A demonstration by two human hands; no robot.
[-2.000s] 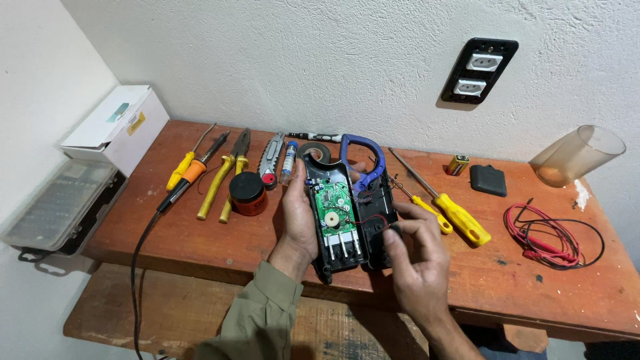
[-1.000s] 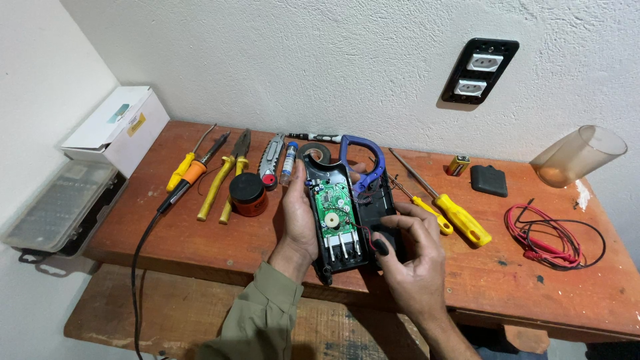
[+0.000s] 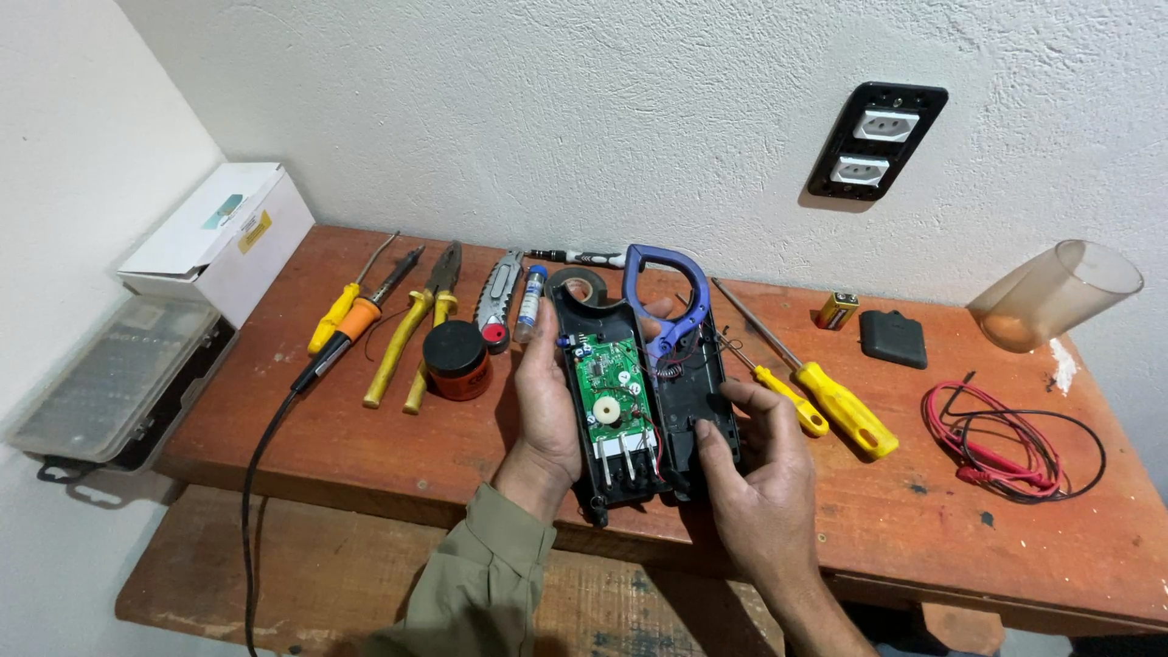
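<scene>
An opened clamp meter lies split in two halves over the bench's front edge. My left hand (image 3: 546,401) holds the black casing half with the green circuit board (image 3: 607,374), its fingers reaching behind it. My right hand (image 3: 766,484) grips the other black casing half (image 3: 686,411) between thumb and fingers, the thumb on its inner face. The blue-purple clamp jaw (image 3: 698,292) stands at the top of that half. Thin red and black wires and a small coil spring (image 3: 669,371) run between the halves.
Left of the meter are a soldering iron (image 3: 351,319), pliers (image 3: 401,347), a utility knife (image 3: 499,297) and a black-lidded jar (image 3: 458,360). To the right lie yellow-handled screwdrivers (image 3: 849,411), a 9-volt battery (image 3: 838,310), a black cover (image 3: 892,338) and coiled test leads (image 3: 1004,447).
My right hand has moved from the thin wires near the middle to the right casing half, which now shows more of its inside. My left hand keeps its hold.
</scene>
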